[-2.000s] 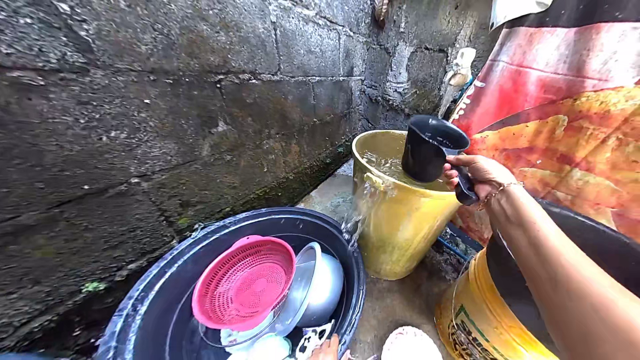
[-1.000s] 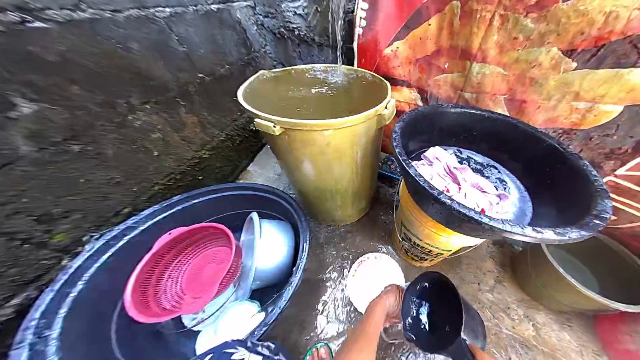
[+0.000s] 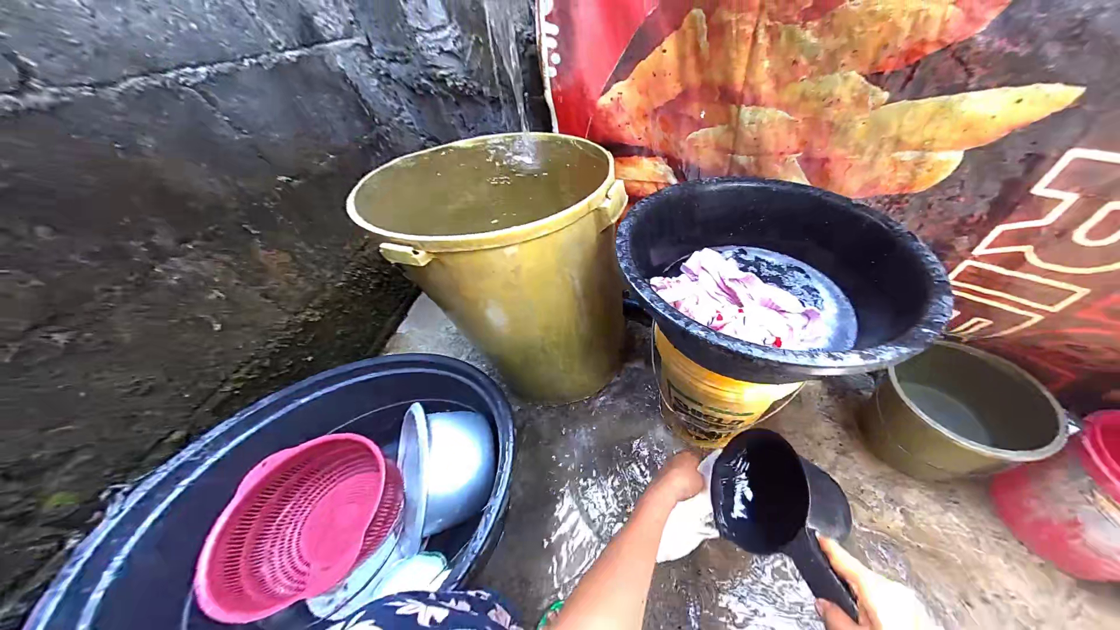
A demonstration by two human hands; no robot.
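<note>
My right hand [image 3: 853, 586] grips the handle of a black plastic dipper [image 3: 779, 494], which is tilted low over the wet floor. Beside it, my left hand [image 3: 678, 481] holds a white item [image 3: 687, 528], partly hidden behind the dipper; its kind is unclear. Above the hands, a black basin [image 3: 901, 262] with pinkish-white cloth [image 3: 744, 302] and some water rests on a yellow pail [image 3: 713, 394]. To its left stands a tall yellowish-green bucket [image 3: 542, 306] full of water, with a stream falling into it.
A large dark tub [image 3: 114, 560] at lower left holds a pink plastic strainer [image 3: 302, 525], a grey bowl [image 3: 459, 468] and other dishes. An olive-green bucket [image 3: 971, 420] and a red container [image 3: 1054, 516] stand at right. A block wall [image 3: 175, 236] and a printed tarpaulin [image 3: 787, 96] border the area.
The dipper has moved from over the tall bucket down to the floor area beside my left hand. The white item has left its place on the floor and is in my left hand. The view has shifted right.
</note>
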